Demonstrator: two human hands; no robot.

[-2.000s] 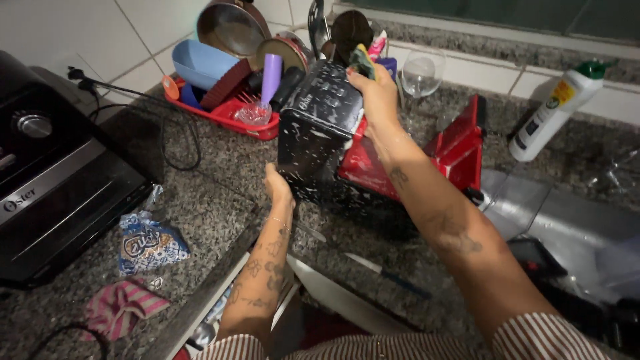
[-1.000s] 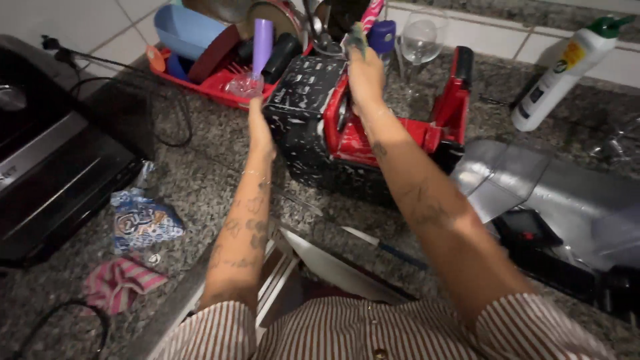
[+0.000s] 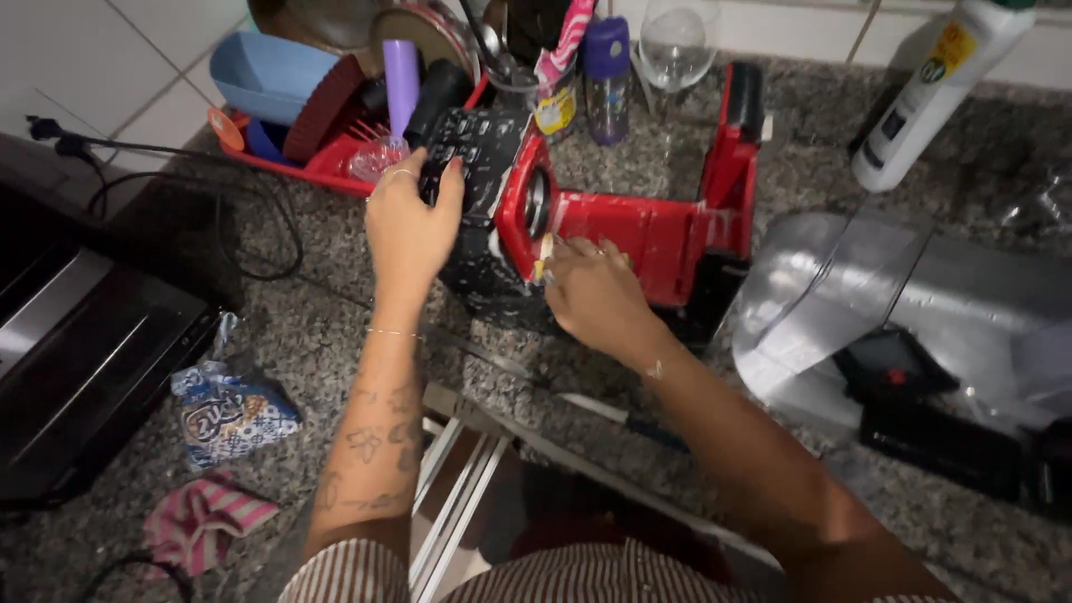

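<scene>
A black and red countertop appliance body (image 3: 624, 239), probably a coffee machine, lies on its side on the granite counter, with soap suds over its black part. My left hand (image 3: 412, 222) rests on the black face with the fingers spread, steadying it. In my right hand (image 3: 596, 293) is a yellow sponge (image 3: 543, 258), largely hidden under the fingers and pressed to the red front by the round opening. A knife (image 3: 593, 408) lies on the counter below the appliance.
A red dish rack (image 3: 314, 174) with a blue container stands behind left. At right are a white bottle (image 3: 930, 100), a clear plastic tank (image 3: 804, 293) and black parts. A wine glass (image 3: 677, 50) stands behind. Snack bag (image 3: 234, 414), striped cloth (image 3: 201, 519) and oven (image 3: 84, 335) are left.
My left hand has moved from the appliance's side onto its black face. My right hand has come down from the top to the red front. The appliance has turned, showing more of its red side.
</scene>
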